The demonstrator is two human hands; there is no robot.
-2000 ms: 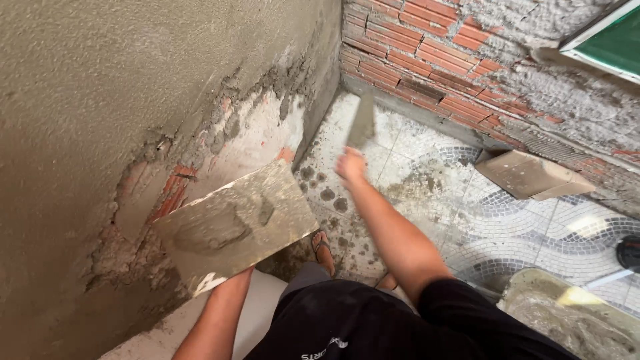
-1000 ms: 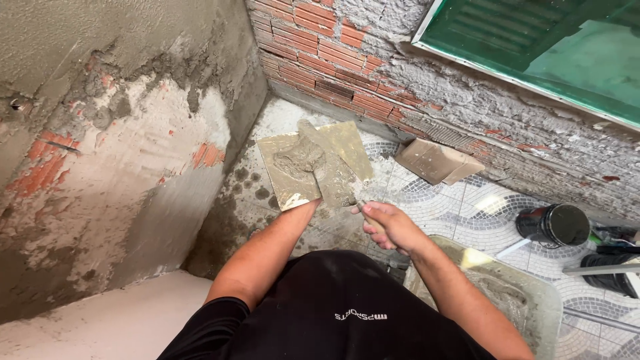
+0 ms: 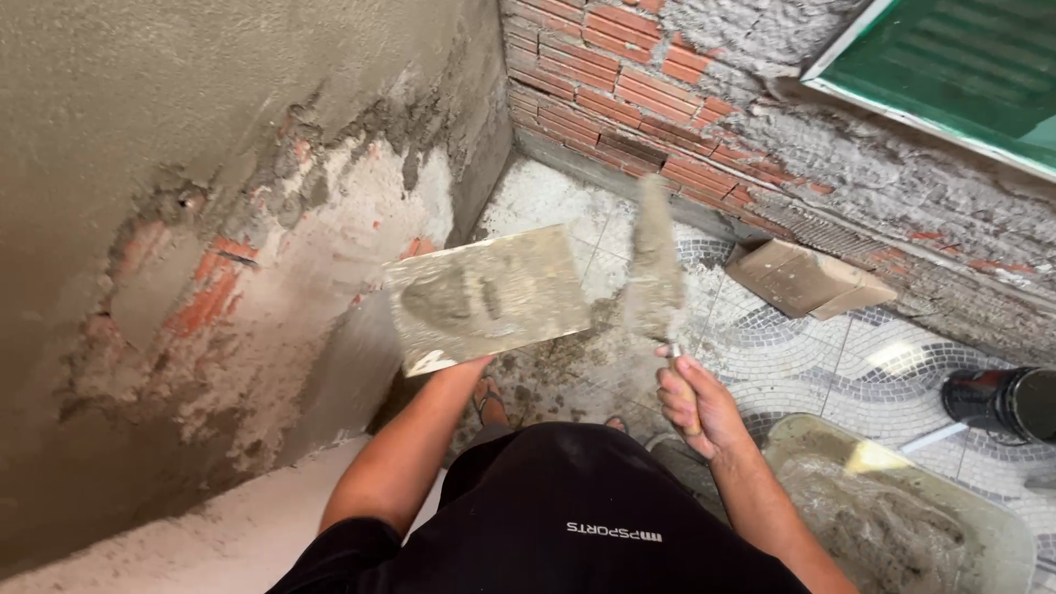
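Note:
My right hand (image 3: 697,404) is closed around the wooden handle of a mortar-coated trowel (image 3: 657,264); its blade points away from me, blurred, with mortar on it. Beneath a rectangular plastering board (image 3: 536,280), my left hand (image 3: 474,365) is almost wholly hidden, with only its edge and the wrist showing. A low mound of wet mortar (image 3: 437,297) lies on the left part of the board. The trowel is to the right of the board, apart from it. Left of the board is a partly plastered wall (image 3: 313,247) with a rough bare patch and exposed brick.
A tub of mortar (image 3: 891,511) stands at lower right, near a black bucket (image 3: 994,404). A bent piece of cardboard (image 3: 804,276) rests on the tiled floor against the brick wall (image 3: 610,74). A green window (image 3: 957,74) is at upper right. My sandalled feet are below the board.
One second ago the trowel blade lay over the board at the mortar; now it is apart from it, to the right. The mound on the board looks smaller. The view has turned left.

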